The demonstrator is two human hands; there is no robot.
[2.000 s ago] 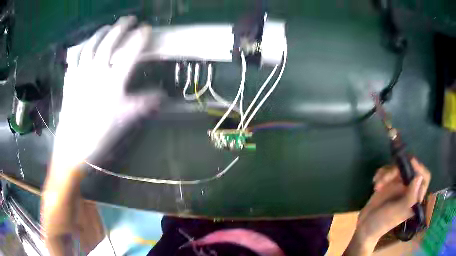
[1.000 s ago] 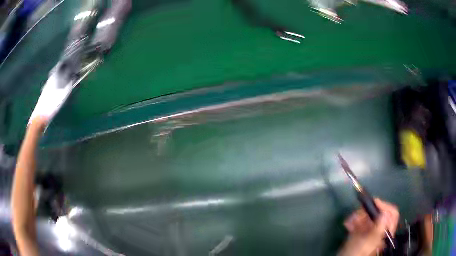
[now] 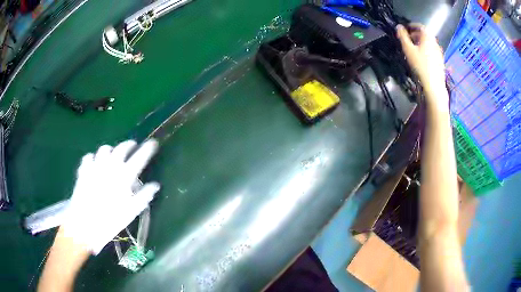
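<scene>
My left hand point(image 3: 108, 199), in a white glove, is over a long silver unit point(image 3: 47, 217) at the lower left, fingers spread; its grip is hidden. A small green circuit board point(image 3: 135, 258) with pale wires lies just below this hand. My right hand point(image 3: 420, 48), bare, is at the top right among black cables point(image 3: 391, 20); whether its fingers hold one is unclear. A black iron stand point(image 3: 274, 63) with a yellow sponge point(image 3: 315, 98) stands at upper centre, a dark rod-like part across its holder.
Blue pliers point(image 3: 348, 16) lie on a black station point(image 3: 337, 34). Blue point(image 3: 485, 85) and green point(image 3: 477, 159) baskets stand right. An open cardboard box point(image 3: 385, 265) with dark cables is below the bench edge. Another wired unit point(image 3: 157, 14) and a black cable point(image 3: 83, 104) lie at the upper left.
The view has swung right. My right hand no longer holds the soldering iron and has moved to the black cables. My left hand is back over a unit near me.
</scene>
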